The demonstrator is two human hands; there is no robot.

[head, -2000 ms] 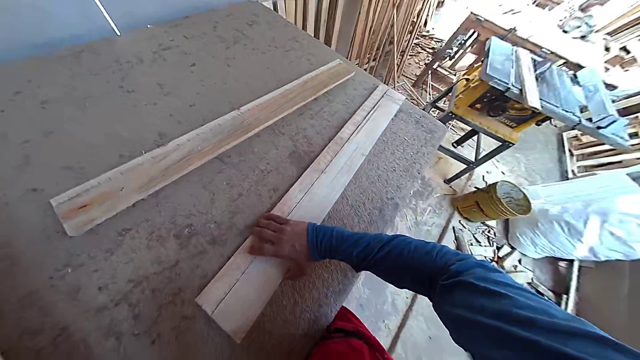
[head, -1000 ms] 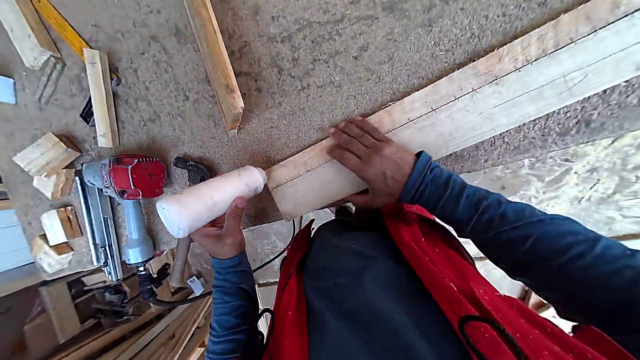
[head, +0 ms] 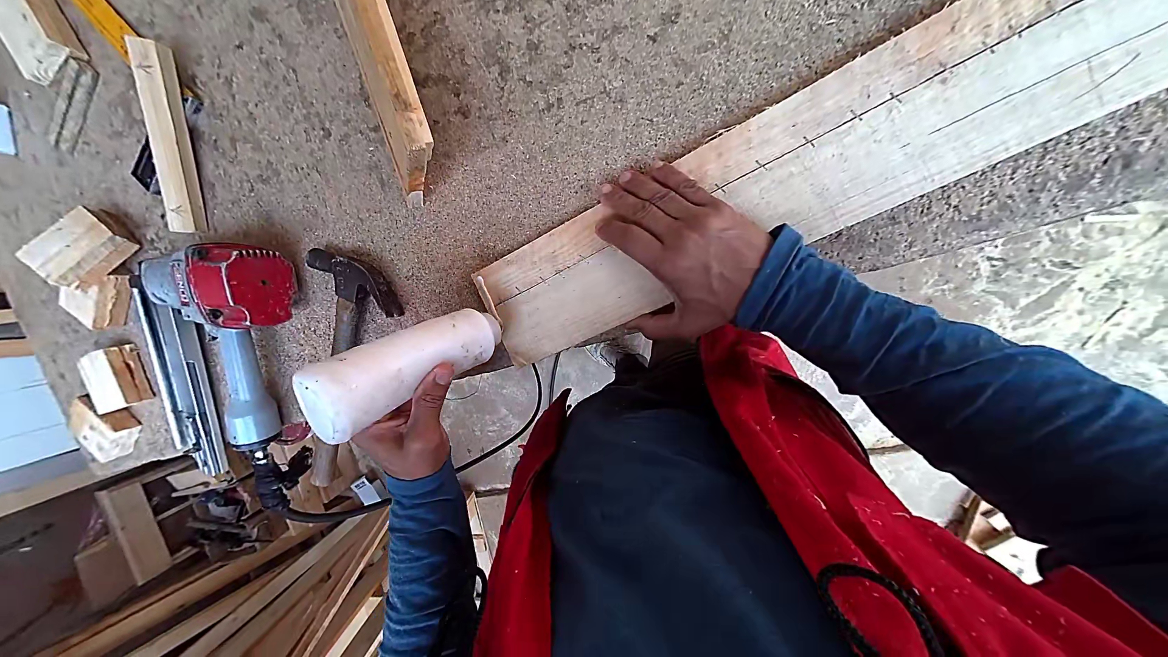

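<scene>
My left hand [head: 412, 427] grips a white plastic bottle [head: 392, 374] from below. The bottle lies nearly level, and its narrow end meets the end of a long wooden board [head: 584, 306]. Some pale material shows along that board end; whether it is glue or wood cannot be told. My right hand [head: 689, 246] lies flat on the board near this end, fingers spread over its top face and thumb at the near edge. Dark lines run along the board. A claw hammer [head: 351, 283] lies left of the bottle, its handle passing partly behind it.
A red and grey pneumatic nailer [head: 242, 285] with a black hose lies at the left. Around it are several wood offcuts [head: 78, 246] and a short wooden strip [head: 166, 132]. A second board [head: 388, 82] points towards me from the back. More lumber [head: 301, 584] is stacked below the table edge.
The view has swung far to the left since the oldest frame. Since one second ago the bottle's narrow end has come to the board end, where a pale strip now shows. My right hand stays on the board.
</scene>
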